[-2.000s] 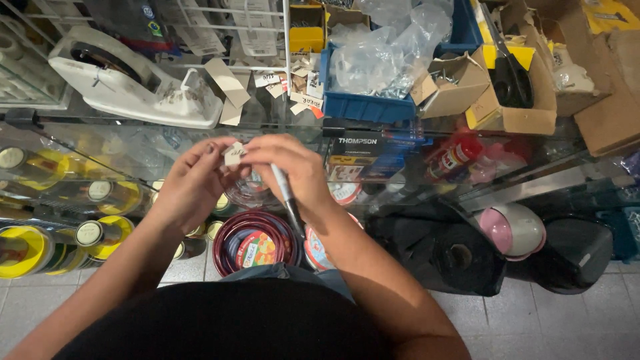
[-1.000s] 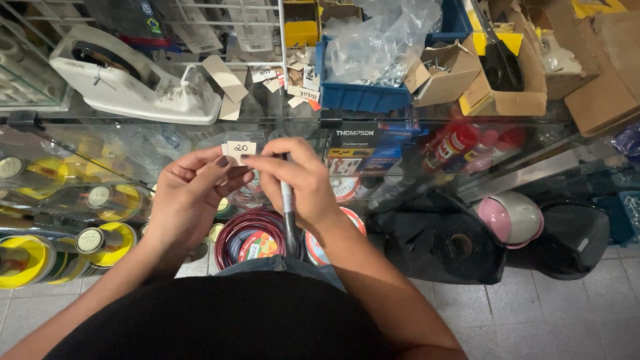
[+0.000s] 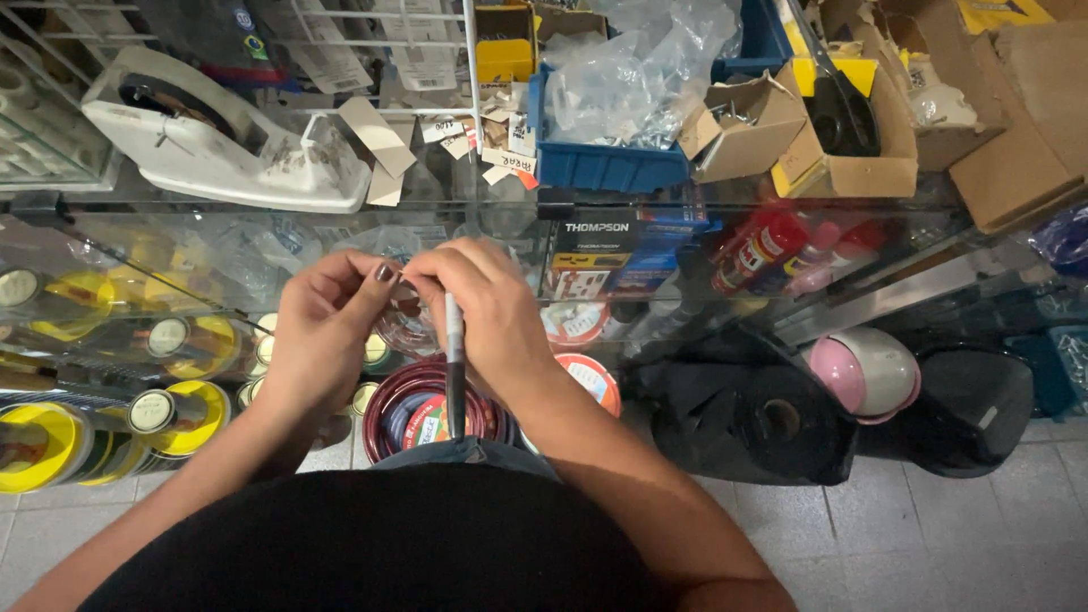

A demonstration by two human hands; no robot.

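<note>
My left hand (image 3: 336, 319) and my right hand (image 3: 480, 310) meet at the fingertips above the front of a glass counter. Thumb and fingers of each are pinched together; the small paper tag seen there earlier is mostly hidden now, with at most a sliver between the fingertips. A marker pen (image 3: 456, 365) hangs down from my right hand, held against the palm side, its dark end pointing toward my body. Below the pen lies a coil of dark red hose (image 3: 382, 416) with a round label.
On the glass top stand a white tape dispenser (image 3: 246, 144), cut card pieces (image 3: 378, 144), a blue bin (image 3: 612, 166) of bagged screws and open cardboard boxes (image 3: 752, 127). Yellow-lidded jars (image 3: 195, 416) are at the left, a black roll (image 3: 773, 425) at the right.
The small tag, shown face up with a handwritten number one second ago, is now almost covered by my fingers. My hands have drawn together at the fingertips; the pen stays in my right hand.
</note>
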